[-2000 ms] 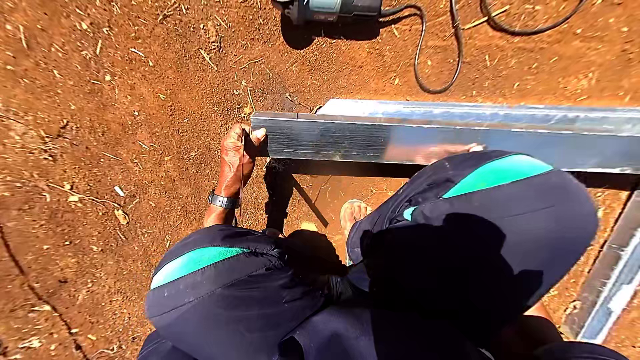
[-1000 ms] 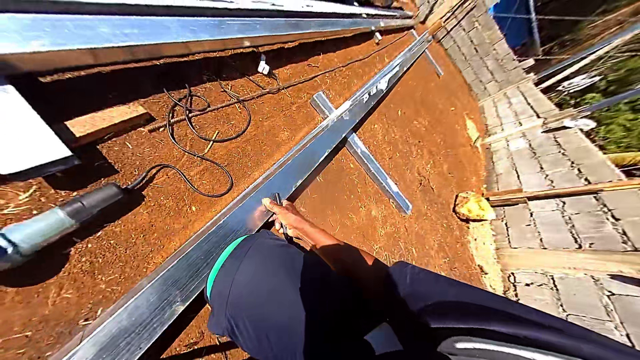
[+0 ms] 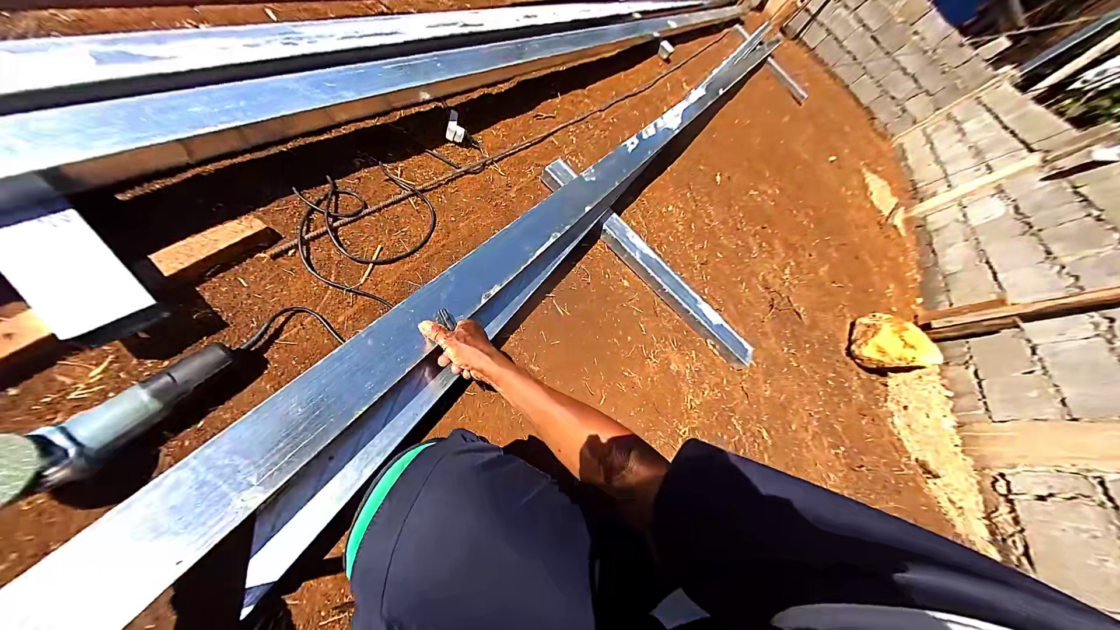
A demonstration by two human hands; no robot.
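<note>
My right hand [image 3: 468, 350] is closed on the edge of a long galvanized steel channel [image 3: 376, 367], with a small dark object at its fingers that I cannot make out. The channel runs diagonally from the lower left to the far top right. Below and beside it shows a second metal face [image 3: 350, 472], a dark gap between them; whether it is a separate channel is unclear. A short metal channel [image 3: 678, 289] lies crosswise beneath. Left of the long channel, an angle grinder [image 3: 131, 420] rests on the soil, its disc at the left edge. My left hand is out of view.
More long metal channels [image 3: 262, 101] lie at the upper left over timber. A black cable [image 3: 332, 227] coils beside a wood block [image 3: 210, 249] and a white-faced piece [image 3: 70, 262]. At right are a rock [image 3: 892, 341], a block wall [image 3: 1015, 367] and timber poles [image 3: 1032, 306].
The view has swung far round from the channel's end, where my left hand was. Since one second ago, the long channel has tilted, and a gap now shows along its near side.
</note>
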